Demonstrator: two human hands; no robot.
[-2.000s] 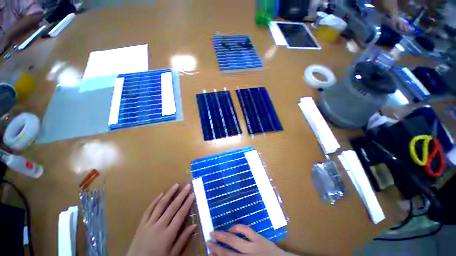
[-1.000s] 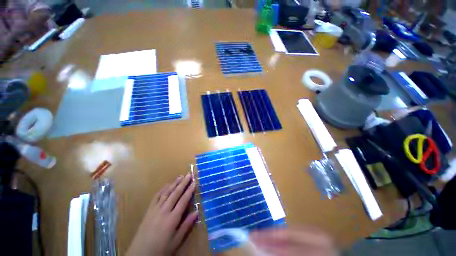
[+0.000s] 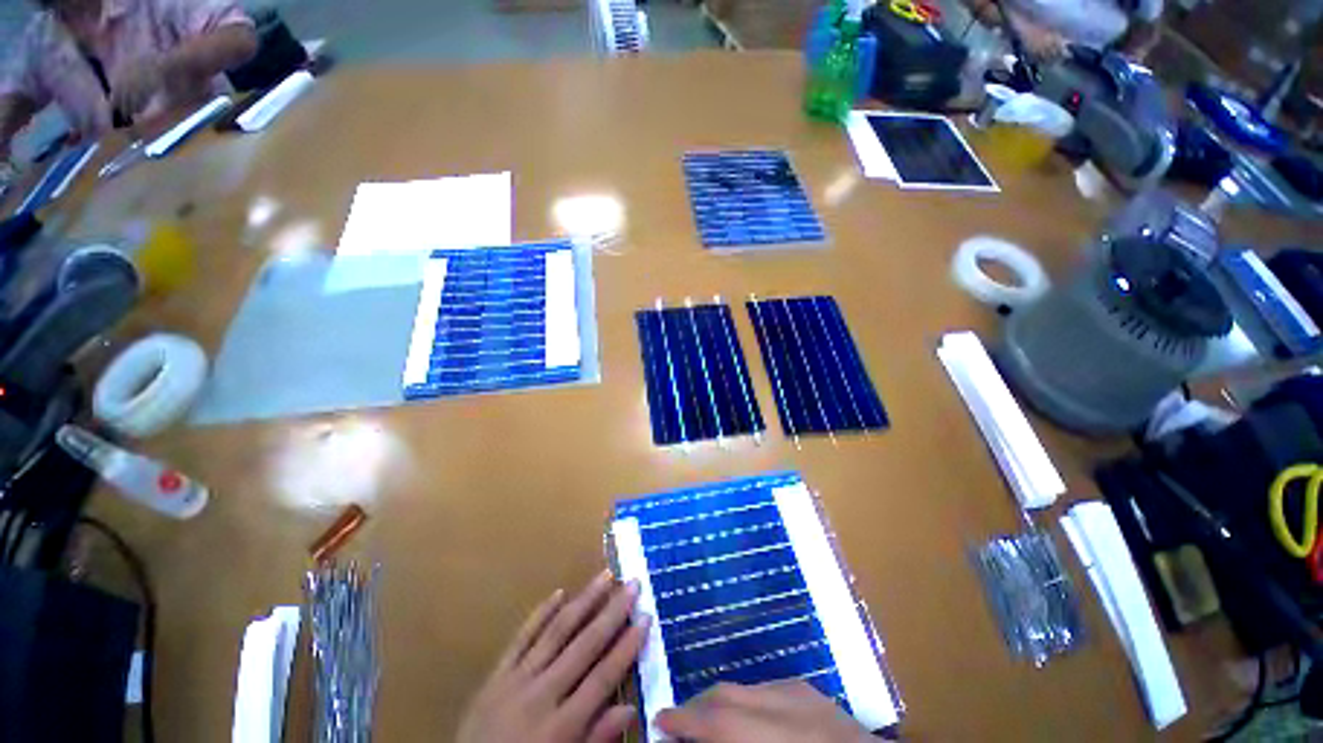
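Observation:
The bright blue solar cell panel (image 3: 733, 581) lies nearest me, cut off by the bottom edge of the view. White strips lie along both its sides, the left strip (image 3: 640, 617) and the right strip (image 3: 837, 602). My left hand (image 3: 563, 671) lies flat, fingers slightly apart, with its fingertips at the panel's left edge and strip. My right hand (image 3: 762, 714) is over the panel's lower part, fingertips at the lower end of the left strip, partly cut off by the frame. Whether it grips the strip cannot be told.
Two dark solar cells (image 3: 699, 372) lie beyond the panel. A finished panel (image 3: 501, 319) sits on a pale sheet at left. Ribbon bundles (image 3: 343, 653) and white strip stacks (image 3: 1124, 610) lie on both sides. A grey canister (image 3: 1110, 341) stands at right. A person sits at far left.
The left white strip, lifted off the panel one second ago, lies along its left edge again. My right hand has moved left over the panel. The whole view has shifted.

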